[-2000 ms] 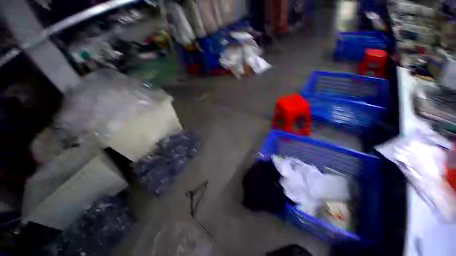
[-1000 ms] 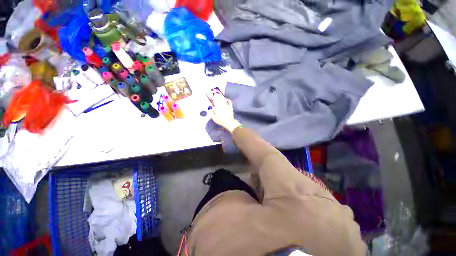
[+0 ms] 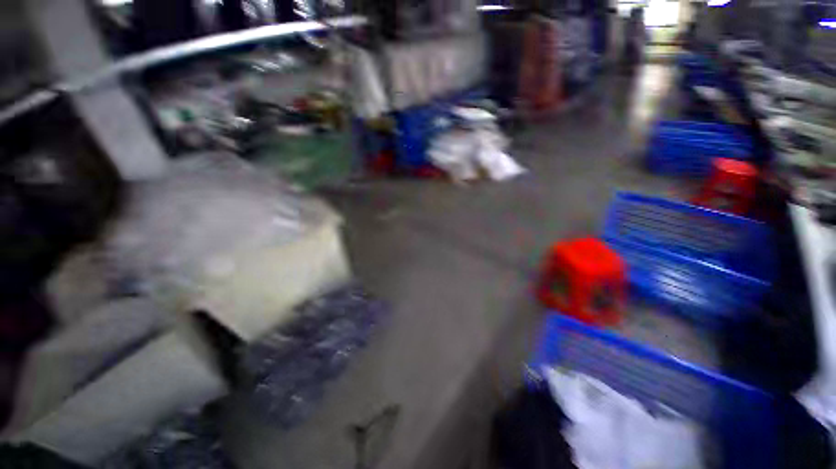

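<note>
Neither of my hands is in the picture. The view is blurred. Nearest in front of me at the lower right is a blue mesh crate (image 3: 632, 359) with white cloth or paper (image 3: 614, 426) in it, cut off by the bottom edge. A dark bundle (image 3: 532, 430) hangs or lies at the crate's left side. A red plastic stool (image 3: 585, 278) stands just behind the crate.
More blue crates (image 3: 687, 238) and a second red stool (image 3: 731, 183) line the right side beside a table edge (image 3: 820, 266). Large pale plastic-covered stacks (image 3: 266, 256) stand on the left. A grey floor aisle (image 3: 458, 238) runs between. Garments hang at the back.
One second ago the view showed the white table with the grey coat, thread cones and a hand on the coat. The view has swung away to the aisle, and the hand has left the picture.
</note>
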